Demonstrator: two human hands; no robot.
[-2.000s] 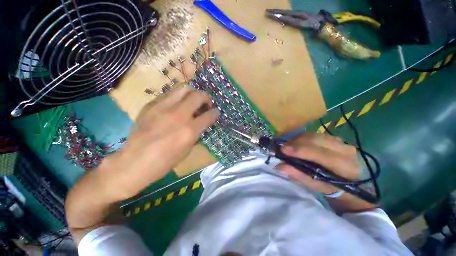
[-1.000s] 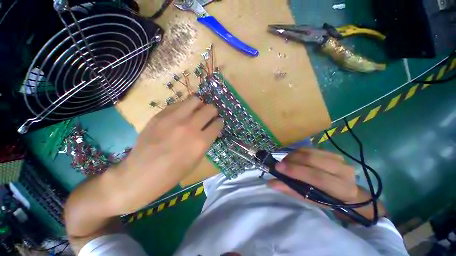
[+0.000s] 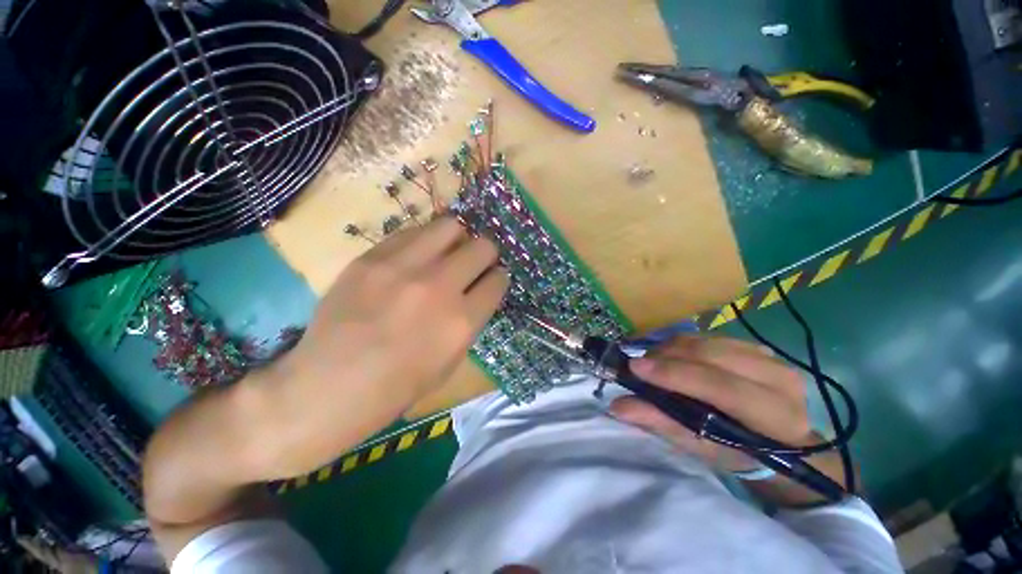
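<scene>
A green circuit board panel (image 3: 544, 264) with rows of silvery parts lies on the cardboard mat (image 3: 639, 213). Small leaded parts (image 3: 430, 170) on thin red-brown leads stick out along its far left edge. My left hand (image 3: 409, 303) rests over the panel's left side, fingers bent together; what its fingertips hold is hidden. My right hand (image 3: 728, 392) holds a black-handled soldering iron (image 3: 661, 395). Its metal barrel points up-left over the lower middle of the panel, near my left fingertips. A second thin metal rod shows beside the barrel; I cannot tell what it is.
A fume fan (image 3: 224, 151) stands at the upper left. Cut leads (image 3: 403, 107) lie beside it. Blue-handled cutters (image 3: 527, 84) and yellow-handled pliers (image 3: 762, 107) lie beyond the panel. Red-wired parts (image 3: 202, 342) and green wires (image 3: 118, 303) lie left. A black cable (image 3: 818, 381) hangs right.
The whole view has shifted, so the bench appears lower and slightly further right than two seconds ago. My hands and the iron stay at nearly the same place on the panel.
</scene>
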